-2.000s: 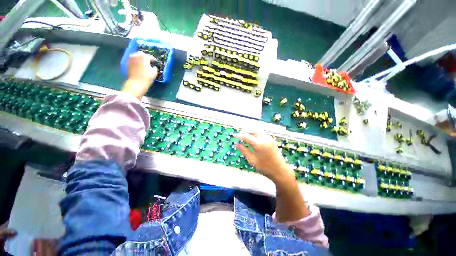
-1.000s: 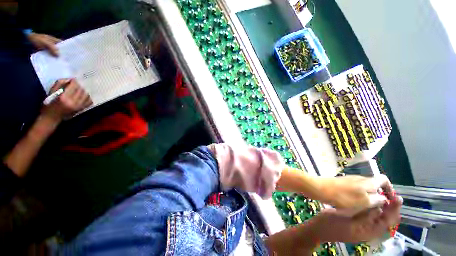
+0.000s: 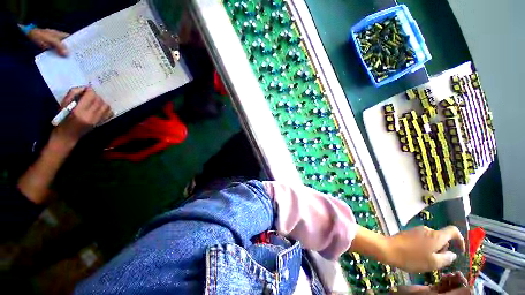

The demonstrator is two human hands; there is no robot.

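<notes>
The view is turned sideways. My left hand (image 3: 423, 248) reaches over the far rail to the loose transformers, with its fingers bent beside the red parts bin (image 3: 476, 245). Whether it holds something is unclear. My right hand (image 3: 449, 284) is just below it, mostly cut off by the bottom edge, and its grip is hidden. The green circuit board panel (image 3: 305, 115) lies along the conveyor with tiny capacitors on it. Yellow-black transformers sit on it near my left forearm. The whitish transformer tray (image 3: 383, 135) holds rows of yellow-black transformers.
A blue parts bin (image 3: 423, 49) full of small dark and yellow parts stands on the green mat. The silver conveyor rail (image 3: 339, 98) runs beside the boards. At left, another person's hand (image 3: 86, 109) holds a pen over a clipboard sheet (image 3: 124, 63).
The view has turned sideways since the first frame, and my left hand has left the blue bin. Since the last earlier frame, my hands appear lower and slightly apart, the right one nearly out of the picture.
</notes>
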